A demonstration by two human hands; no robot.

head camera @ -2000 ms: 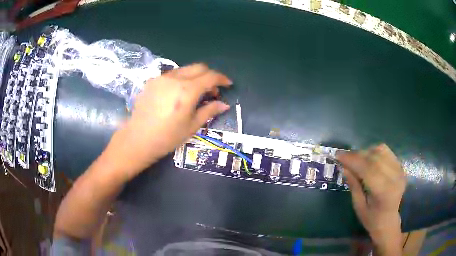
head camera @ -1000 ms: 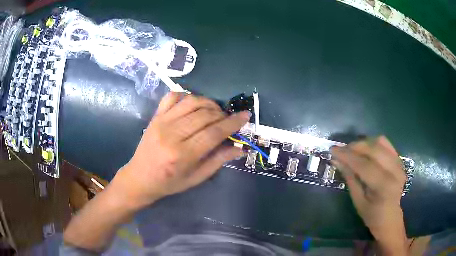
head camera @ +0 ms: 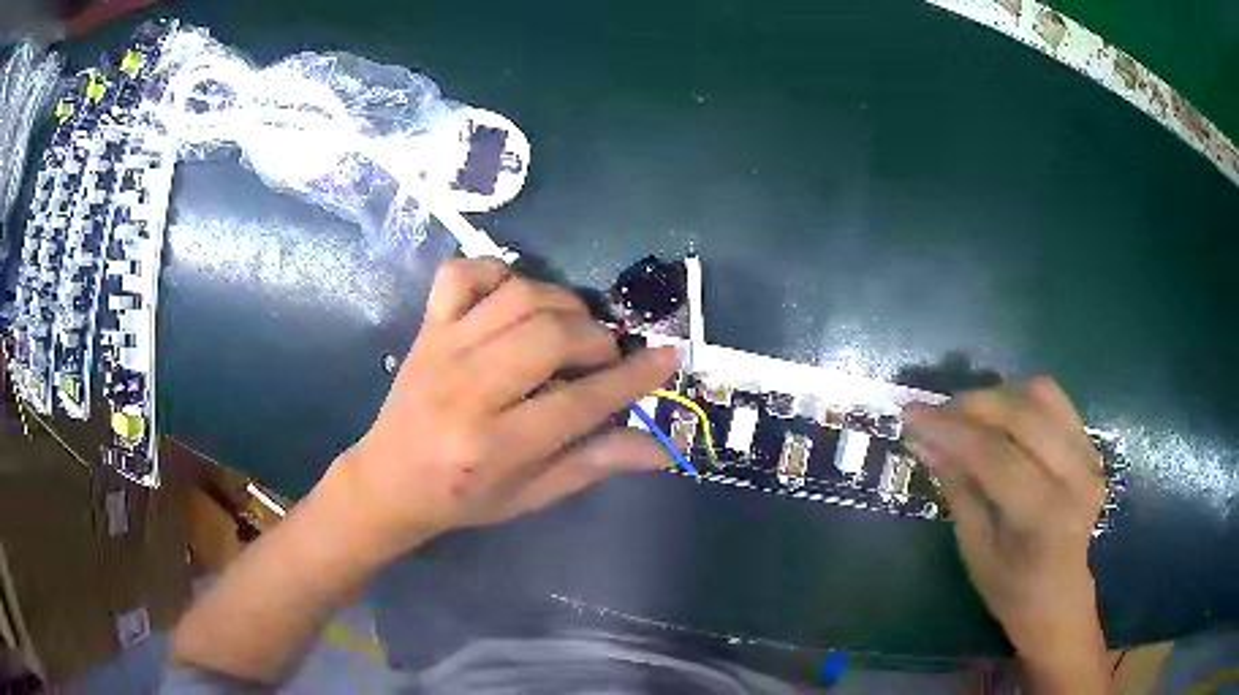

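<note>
A long white housing (head camera: 815, 380) with a dark circuit board and small white and metallic blocks lies in front of me. My left hand (head camera: 523, 394) is over its left end, fingers bent, at the blue wire (head camera: 665, 436) and yellow wire (head camera: 696, 403); whether it grips them is hidden. My right hand (head camera: 1012, 475) has thumb and fingertips together on the housing's right part. A white power cord (head camera: 462, 228) runs from a clear bag to my left hand. A black round lump (head camera: 650, 291) and a thin white stick (head camera: 696, 299) are at the housing's back edge.
The white plug (head camera: 489, 159) lies at the bag's right end, beside the clear plastic bag (head camera: 306, 116). Several filled housings (head camera: 132, 299) stand in rows at the left. The pale stained rail (head camera: 1135, 82) curves across the upper right. Brown boxes (head camera: 82, 543) are at lower left.
The view has shifted and the left hand has moved right relative to the bag, uncovering the plug. The blue wire's end has moved toward the housing's front edge, apart from the yellow wire.
</note>
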